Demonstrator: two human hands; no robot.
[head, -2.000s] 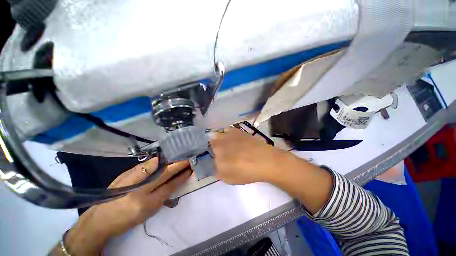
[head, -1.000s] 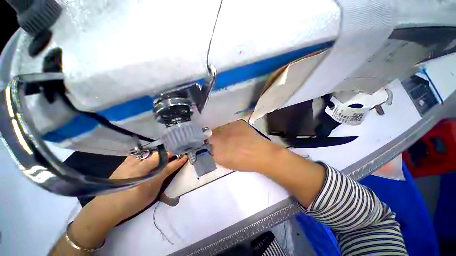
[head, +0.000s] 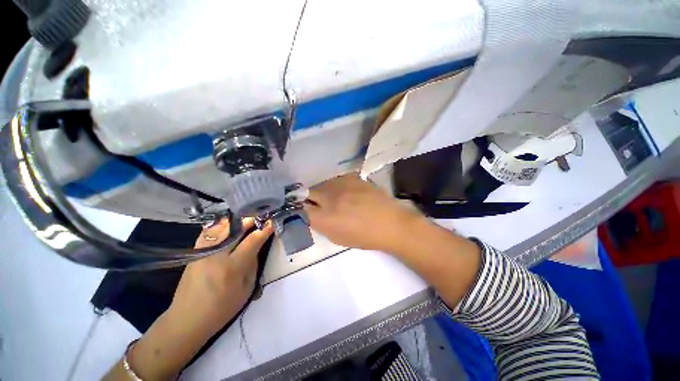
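A black cut piece (head: 142, 286) lies on the table left of the needle area, under and around my left hand. My left hand (head: 216, 275) is bare and presses on the black piece, its fingertips beside the presser foot. My right hand (head: 354, 212) is bare, with its fingertips behind the grey guard (head: 294, 234) on the right of the needle; what they touch is hidden. The sewing machine head (head: 224, 67) and its tension dial (head: 255, 192) stand above my hands. The needle is hidden.
The curved metal guard (head: 45, 216) arches at the left. A label roll (head: 514, 167), a dark square piece (head: 429, 175) and a black pointed strip (head: 485, 210) lie at the right. The ruler-marked edge (head: 388, 324) runs in front. A red stool (head: 641, 227) stands below right.
The black piece and my left hand have turned, and more of the piece shows at the left. My right hand has shifted slightly left in the picture. The view has shifted a little.
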